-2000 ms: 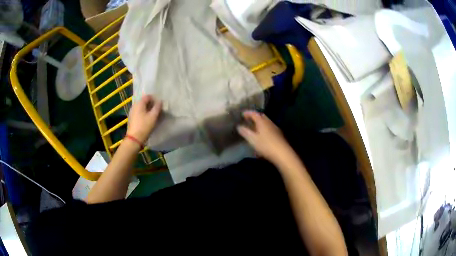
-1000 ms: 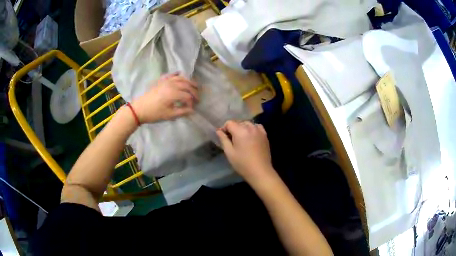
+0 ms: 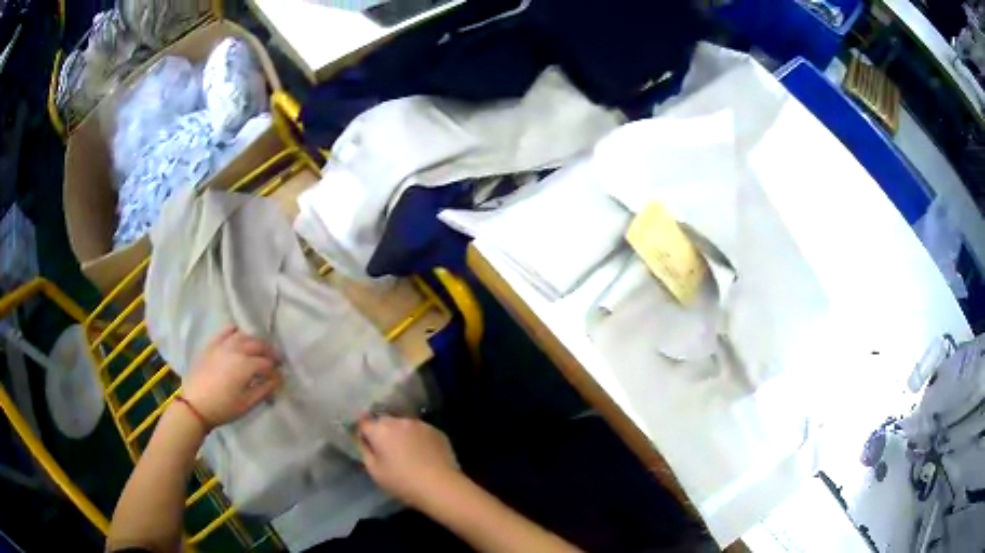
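A limp grey-beige garment panel [image 3: 286,324] lies over the rails of the yellow cart, folded and creased. My left hand [image 3: 230,376], with a red string at the wrist, rests on its left part with the fingers curled; whether it pinches cloth cannot be told. My right hand [image 3: 408,456] pinches the panel near its lower right edge, and its fingertips are slightly blurred.
The yellow cart [image 3: 132,386] stands at left beside a cardboard box [image 3: 86,205] of plastic-wrapped pieces. The white table [image 3: 864,313] at right bears pale cloth [image 3: 756,356] and a yellow-tan ticket [image 3: 665,253]. Navy cloth [image 3: 416,229] bridges cart and table.
The view has swung right, showing more of the table and box. My left hand has moved away from my right hand, and the panel between them is spread flatter.
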